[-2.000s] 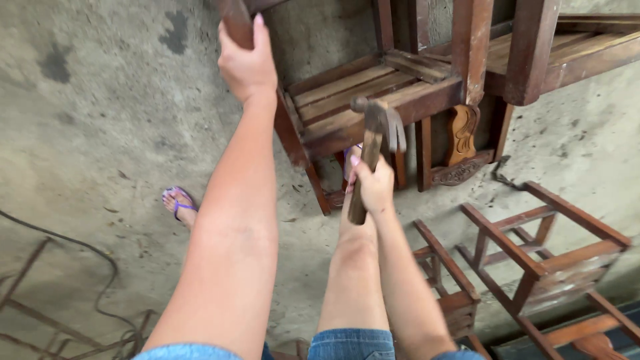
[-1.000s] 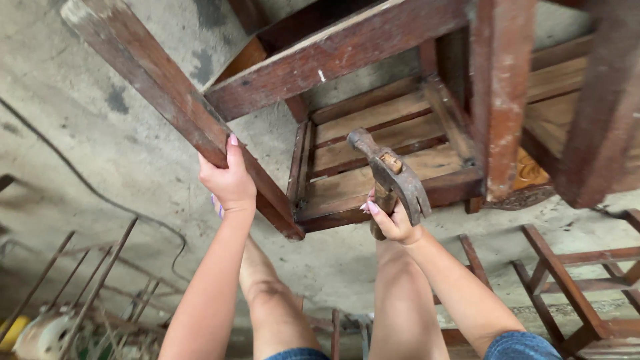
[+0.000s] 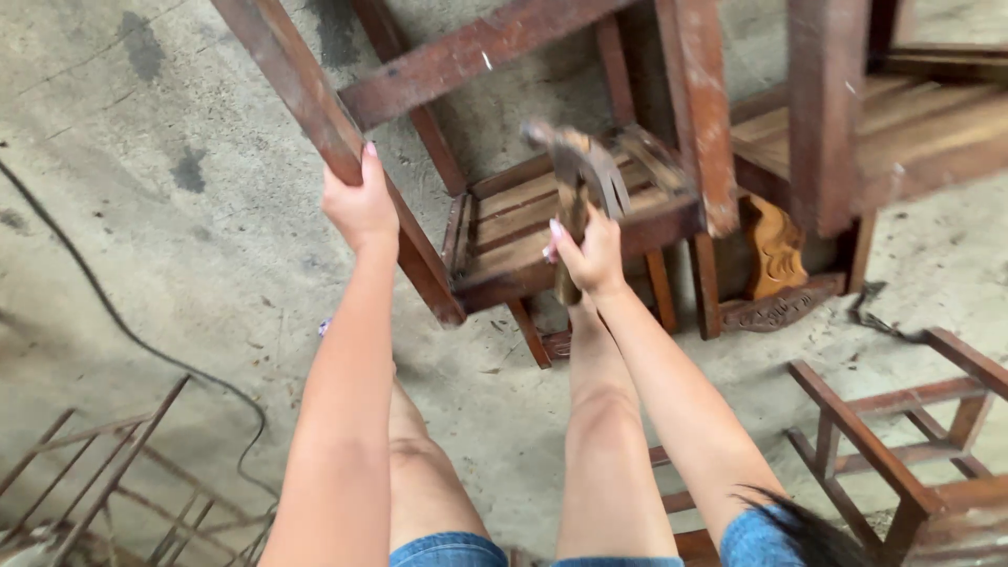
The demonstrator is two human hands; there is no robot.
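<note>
My left hand (image 3: 361,203) is closed around a worn brown leg of an upturned wooden chair (image 3: 504,272), whose slatted seat lies low between my hands. In my right hand (image 3: 587,248) is a claw hammer (image 3: 573,177), gripped by its wooden handle. The hammer's head points up and away from me, in front of the slats, and is blurred. Whether it touches the chair cannot be told. A crossrail (image 3: 480,59) joins the gripped leg to another leg further right.
A second upturned wooden chair (image 3: 929,177) stands at the right, above a carved backrest (image 3: 776,311). More wooden frames (image 3: 898,394) lie lower right. A metal rack (image 3: 118,465) stands lower left, and a black cable (image 3: 118,315) crosses the concrete floor.
The view has shifted. My left hand stays closed on the chair leg and my right hand keeps the hammer, which was seen more sharply a second ago.
</note>
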